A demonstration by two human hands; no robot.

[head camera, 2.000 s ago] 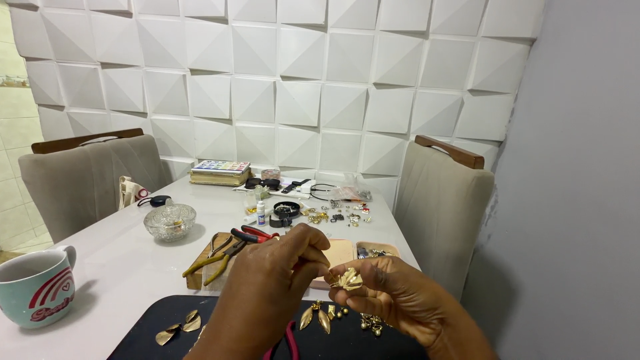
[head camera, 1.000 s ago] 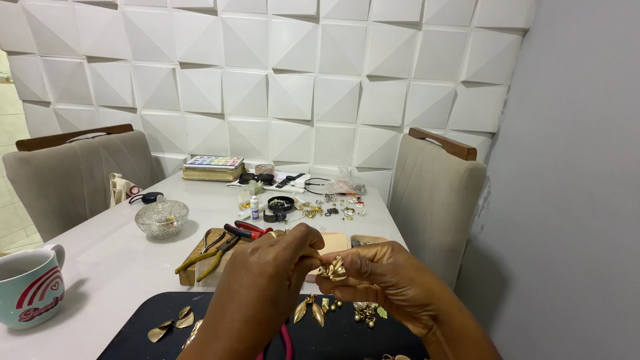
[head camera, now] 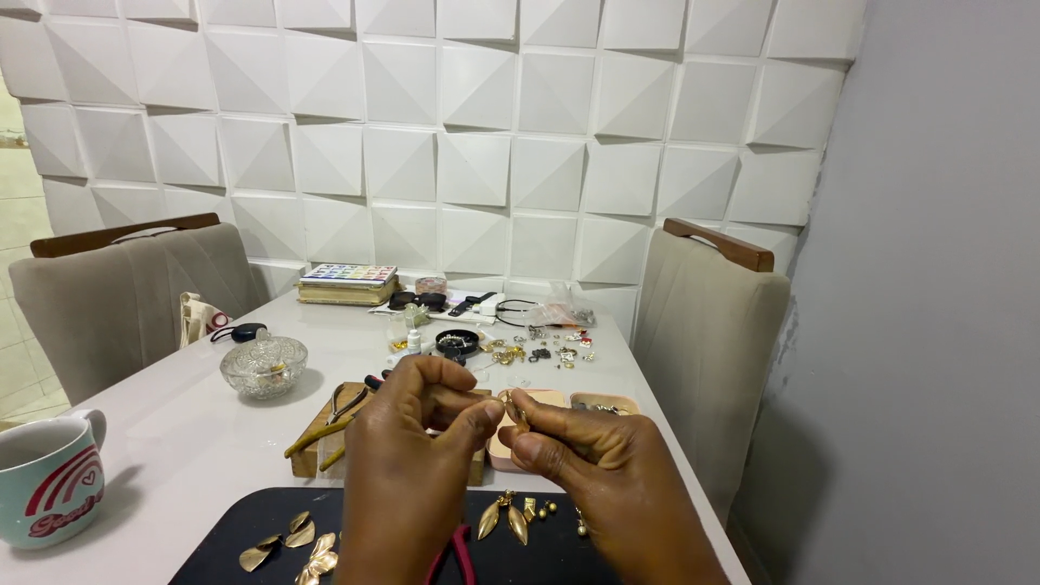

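Note:
My left hand (head camera: 422, 439) and my right hand (head camera: 581, 459) meet above the table. A small gold-coloured jewelry piece (head camera: 517, 413) is pinched between their fingertips; the fingers partly hide it. Below them lies a black mat (head camera: 236, 520). On it are gold leaf-shaped pieces (head camera: 301, 534), a gold flower-like piece (head camera: 318, 561), a pair of long gold drop pieces (head camera: 504, 520) and the red handles of a tool (head camera: 463, 552), partly behind my left hand. Behind my left hand, pliers with yellow handles (head camera: 317, 439) rest on a wooden block (head camera: 305, 463).
A mug (head camera: 53, 479) stands at the left, a lidded glass bowl (head camera: 264, 370) behind it. Pink-rimmed boxes (head camera: 508, 463) lie beyond my hands. Jewelry parts (head camera: 508, 354), a black round dish (head camera: 457, 343), sunglasses (head camera: 417, 302) and stacked books (head camera: 347, 286) sit farther back. Chairs flank the table.
The gold cluster seen in my right fingers earlier has turned or is more hidden now. Both hands have stayed close together, fingertips meeting.

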